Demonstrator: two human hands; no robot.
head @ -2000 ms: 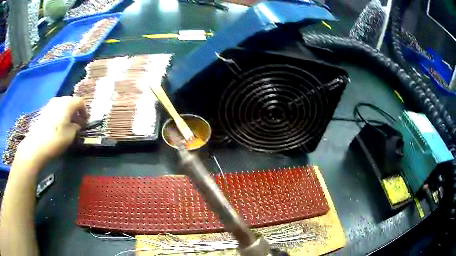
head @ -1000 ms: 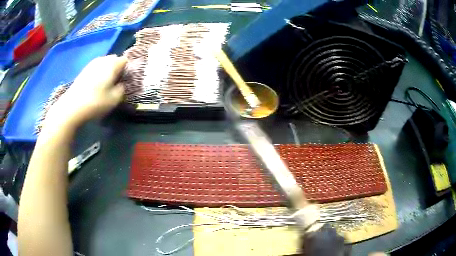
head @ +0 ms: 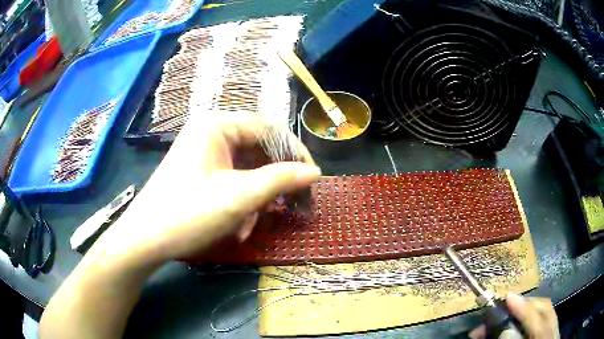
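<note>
My left hand (head: 218, 179) is above the left part of the dark-red holder board (head: 410, 212), its fingers curled around a bunch of thin pale leaded components (head: 279, 142). The hand hides that part of the board. My right hand (head: 530, 318), cut off by the bottom edge at lower right, holds the soldering iron (head: 471, 275). The iron's metal barrel points up and left, its end near the board's front edge. Rows of small holes cover the board, with small shiny points on its right part. Thin silvery strands (head: 357, 281) lie on the cardboard pad (head: 397, 314).
A black tray of parts (head: 238, 73) and blue trays (head: 99, 86) are at upper left. A metal flux pot (head: 336, 99) holds a yellow-handled brush (head: 306, 78). The fan (head: 457, 93) is behind the board. A knife (head: 102, 218) and scissors (head: 38, 242) lie left; the yellow sponge (head: 594, 213) is right.
My left hand has moved from the black parts tray to above the board, with a bunch of components now showing in it. The iron has moved from the flux pot to the board's lower right.
</note>
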